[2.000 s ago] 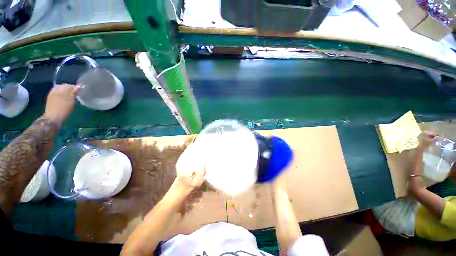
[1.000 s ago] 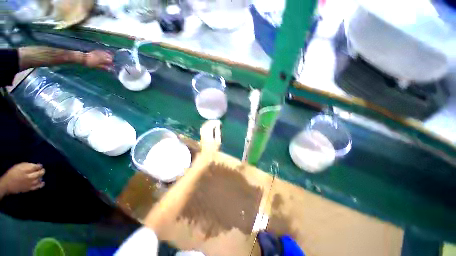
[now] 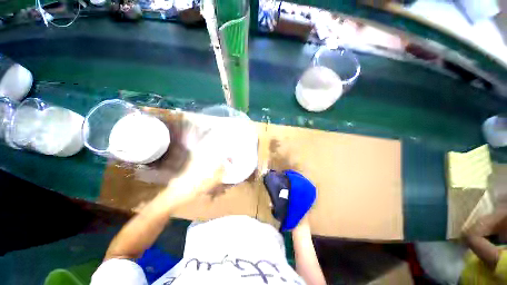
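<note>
A white-bottomed container (image 3: 236,150) is over the cardboard sheet (image 3: 350,183) in front of me, its clear rim at the back. My left hand (image 3: 208,170), bare and blurred, is on its left side and appears to grip it; the fingers are hard to make out. My right hand is hidden inside or behind a blue and black wiping cloth (image 3: 300,200), just right of the container and apart from it. Another container (image 3: 139,138) lies on the cardboard's dark wet left part, clear rim to the left.
More containers (image 3: 55,131) lie close together at left. The green conveyor belt (image 3: 400,106) beyond carries spaced containers (image 3: 319,88). A green post (image 3: 238,67) rises behind the cardboard. At right are yellow sheets (image 3: 470,167) and a person's arm. A lime-green bucket (image 3: 69,276) is low left.
My left hand has come back from beside the conveyor to a container over the cardboard. The blue cloth shows more fully. The view has turned right, and the coworker's hands at left are gone.
</note>
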